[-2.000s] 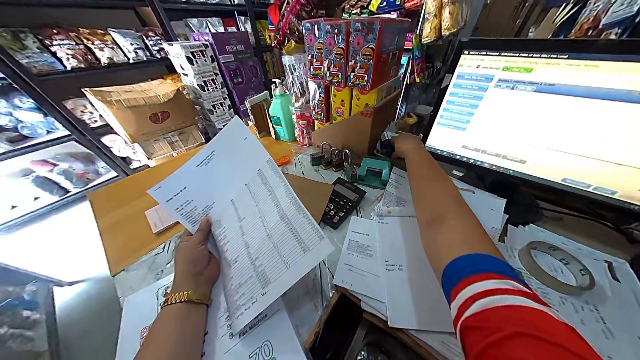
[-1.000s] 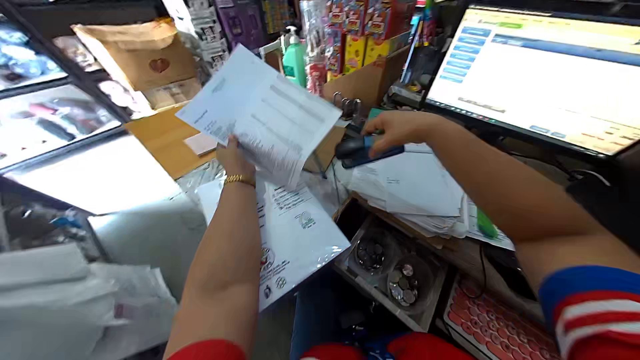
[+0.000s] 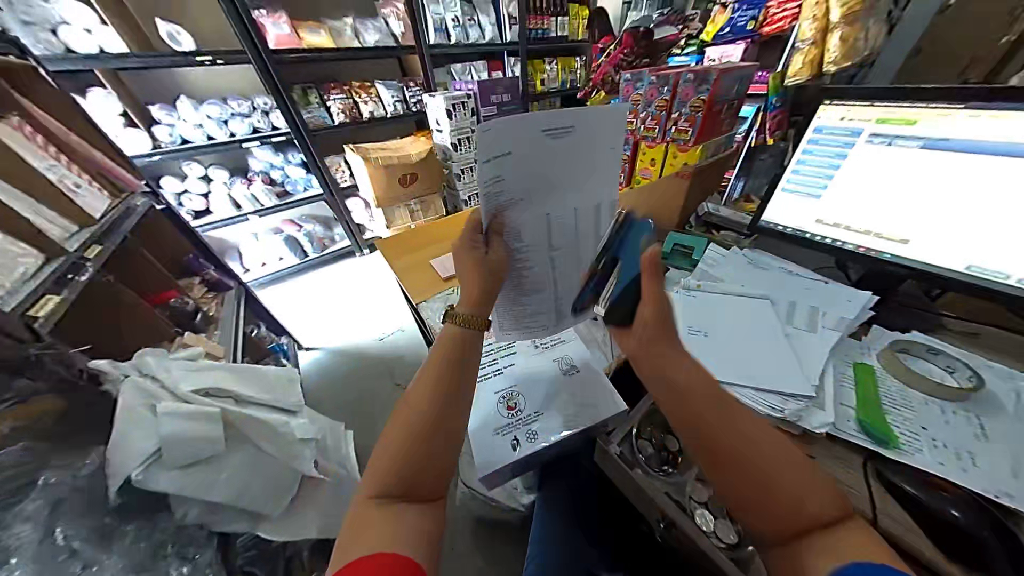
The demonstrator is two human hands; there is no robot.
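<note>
Printed sheets of paper (image 3: 552, 216) stand upright in my left hand (image 3: 482, 260), pinched at their left edge. My right hand (image 3: 652, 312) grips a blue and black stapler (image 3: 620, 268), tilted and blurred, close to the right edge of the sheets. Whether its jaws touch the paper cannot be told. Below the sheets lies a white plastic-wrapped ream of paper (image 3: 540, 412) with printed marks. A teal hole punch (image 3: 684, 250) sits on the desk beyond my right hand.
Stacked papers (image 3: 744, 336), a tape roll (image 3: 930, 370) and a green object (image 3: 874, 404) lie at right below the monitor (image 3: 912, 184). An open drawer (image 3: 640, 480) holds coins in front of me. White bags (image 3: 232, 440) are at left; a cardboard box (image 3: 396, 172) stands behind.
My right hand reached toward the desk's back, then came back with the stapler to the sheets. The sheets, slanted before, now stand nearly upright. The view has shifted left.
</note>
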